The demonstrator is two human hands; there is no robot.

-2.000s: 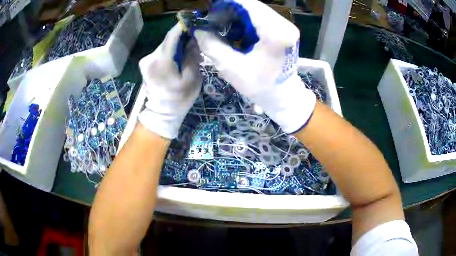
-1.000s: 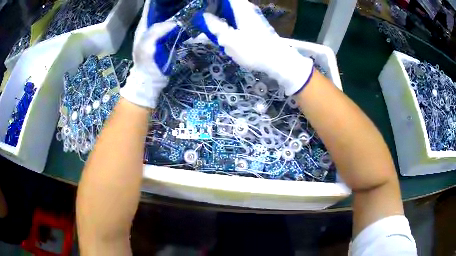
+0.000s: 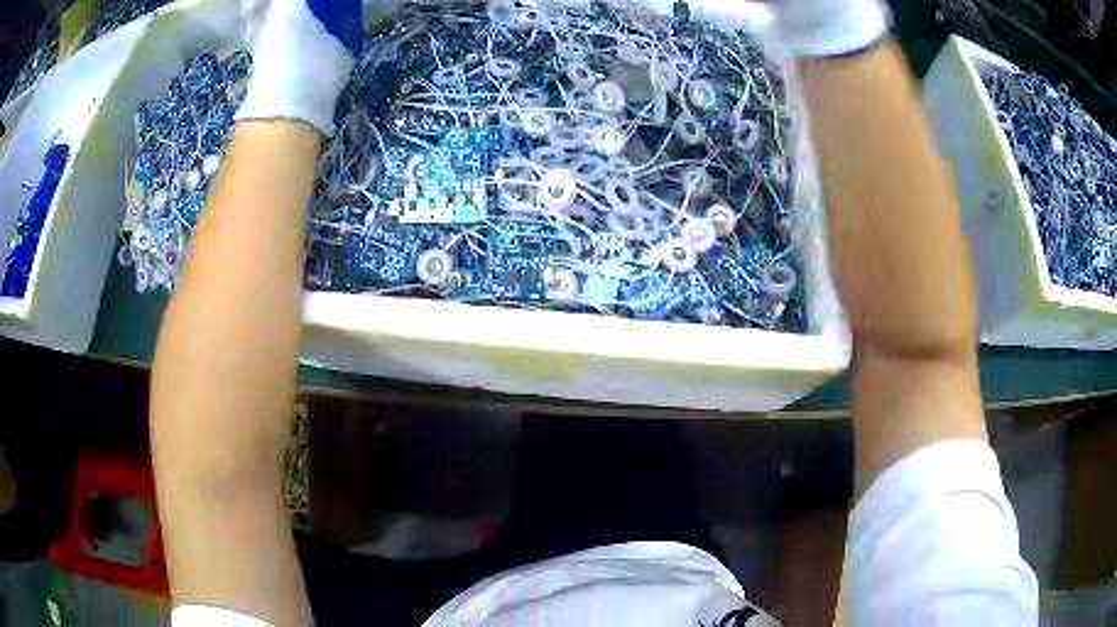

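Note:
The white foam bin (image 3: 564, 349) in front of me is full of wired circuit boards. A bright blue board (image 3: 447, 178) lies left of the bin's middle, with round discs (image 3: 557, 187) and tangled white leads around it. My left hand (image 3: 294, 61), in a white glove with some blue showing, is at the bin's upper left and cut off by the top edge. My right hand (image 3: 833, 22), also gloved, is at the upper right and cut off. The fingers of both hands are mostly out of the picture, so anything held is hidden.
Stacked board panels (image 3: 172, 159) lie left of the main bin. A narrow white bin (image 3: 74, 276) with blue parts (image 3: 34, 221) is farther left. A side foam bin (image 3: 1007, 208) of wired boards stands right. A red plastic object (image 3: 104, 521) is on the floor at lower left.
The view has tilted down, so the bins sit higher in the picture. My hands have moved apart, the right one to the right, and the board piece seen between them is out of view.

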